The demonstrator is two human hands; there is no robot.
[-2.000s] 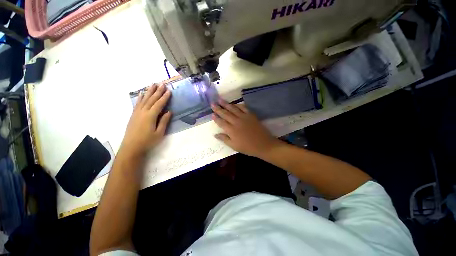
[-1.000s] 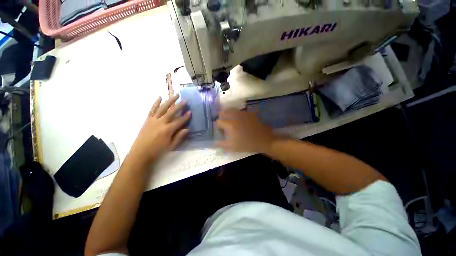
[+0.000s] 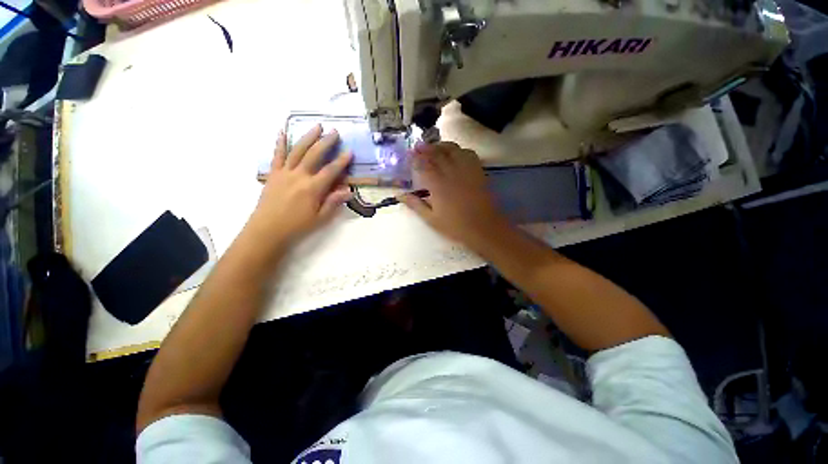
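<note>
The clear sewing template [image 3: 359, 149] with a pale grey-blue piece in it lies flat under the needle area of the cream sewing machine [image 3: 581, 68]. Its black-outlined edge faces away from me and its reddish-brown strip faces me. My left hand [image 3: 304, 186] lies palm down on the template's left part, fingers spread. My right hand [image 3: 451, 190] is at the template's right end beside the lit needle, fingers bent; whether it grips the edge cannot be told. The presser foot [image 3: 385, 136] is small and partly lost in glare.
A dark flat pile [image 3: 536, 192] lies right of my right hand, with a grey bundle [image 3: 658, 168] beyond. Black pieces [image 3: 150, 267] lie at the left over a pale one. A pink basket [image 3: 136, 9] stands at the back left. A dark curved scrap [image 3: 360, 207] lies before the template.
The template has turned from lengthwise to crosswise under the needle, its strip now towards me. Both hands have shifted with it. The view has also moved a little.
</note>
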